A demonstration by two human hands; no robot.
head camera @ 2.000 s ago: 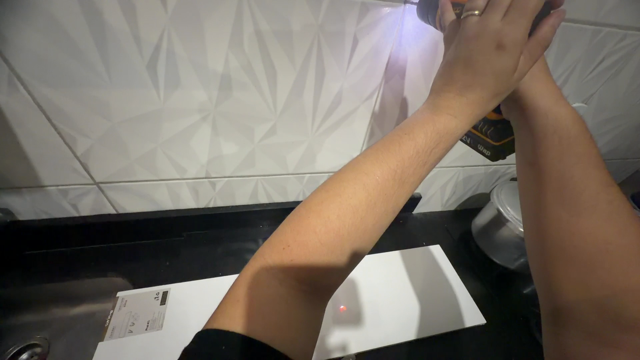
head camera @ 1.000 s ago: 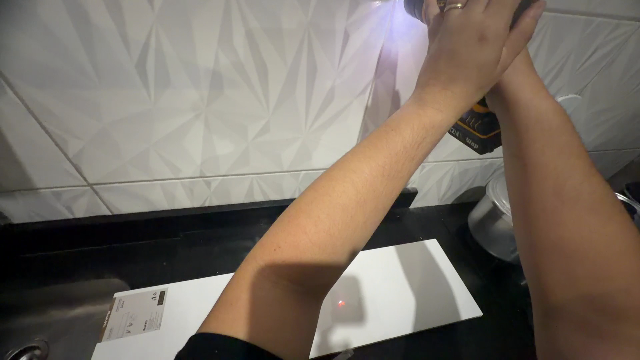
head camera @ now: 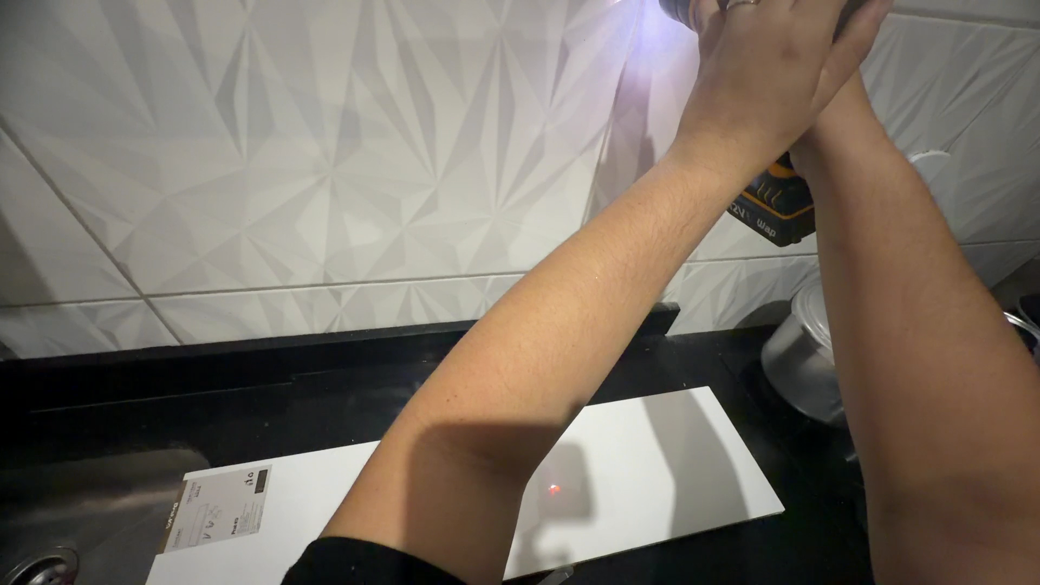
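Observation:
At the top right, my left hand (head camera: 772, 65), with a ring on one finger, lies over the body of a black and orange Wap cordless drill (head camera: 776, 203). My right hand (head camera: 841, 106) is behind it, mostly hidden, around the drill's handle. The drill's battery base shows between my forearms, and its lamp throws a bluish light on the white faceted wall tile (head camera: 455, 146). The drill's tip is cut off by the top edge of the view. Below my left forearm lies a white board (head camera: 642, 463) with a printed label (head camera: 219, 512) and a small red light spot.
The board lies across a black stone countertop (head camera: 325, 406) and reaches over a steel sink (head camera: 89, 487) at the lower left. A metal pot (head camera: 800, 357) stands at the right, partly behind my right forearm. A low black backsplash (head camera: 203, 353) runs along the wall.
Both hands stay up on the drill against the wall. The view has shifted slightly; nothing else has plainly changed.

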